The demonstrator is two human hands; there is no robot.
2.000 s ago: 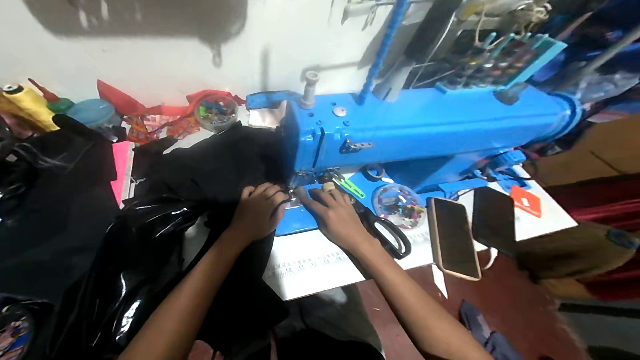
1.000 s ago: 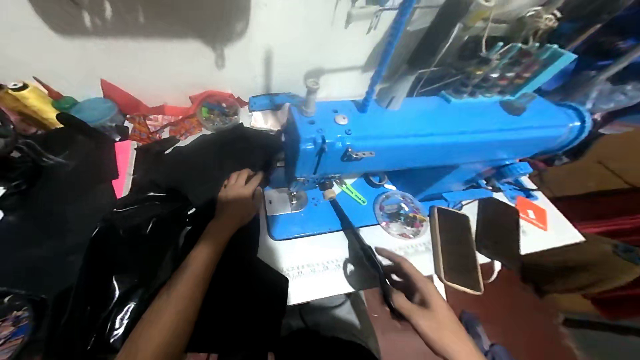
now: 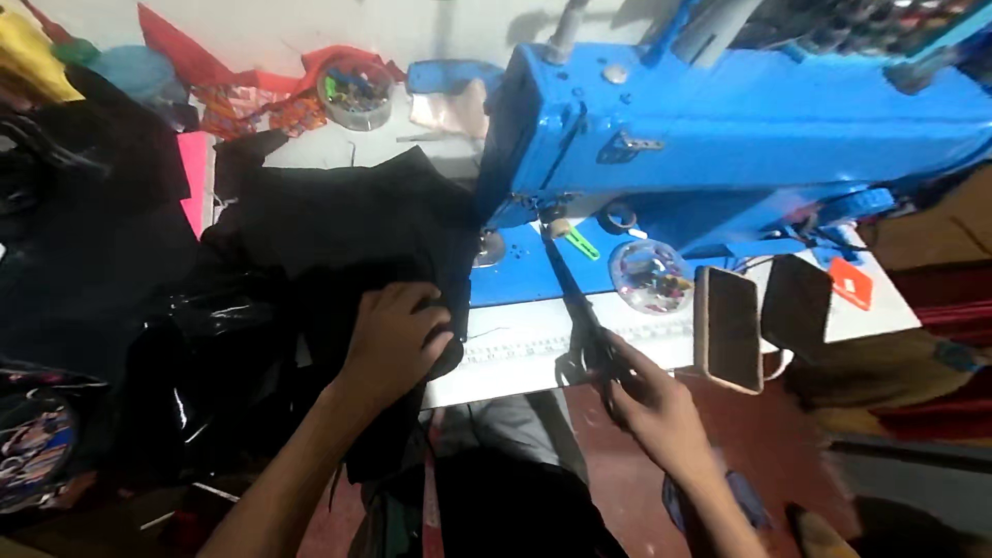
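Observation:
My left hand [image 3: 399,341] is on black fabric [image 3: 349,225] left of the blue sewing machine [image 3: 736,132], its fingers curled at the cloth; whether they pinch it is unclear. In my right hand [image 3: 647,395] are dark-handled scissors [image 3: 577,302], held at the handles over the table's front edge. Their blades point up toward the machine's needle area. A green thread snipper [image 3: 581,242] and a dark round ring [image 3: 618,218] lie on the blue machine bed [image 3: 511,279]. Shiny black material [image 3: 209,364] hangs at the left.
A clear dish of small items [image 3: 651,277], a phone [image 3: 728,329], a dark flat object [image 3: 796,302] and an orange piece [image 3: 851,284] are at the right. A ruler scale [image 3: 535,343] runs along the white table. Behind the fabric stands a round container [image 3: 356,93].
My right hand has left the needle area and now holds the scissors, which lay on the table. My left hand moved left with the black fabric, away from the machine. The view has moved closer.

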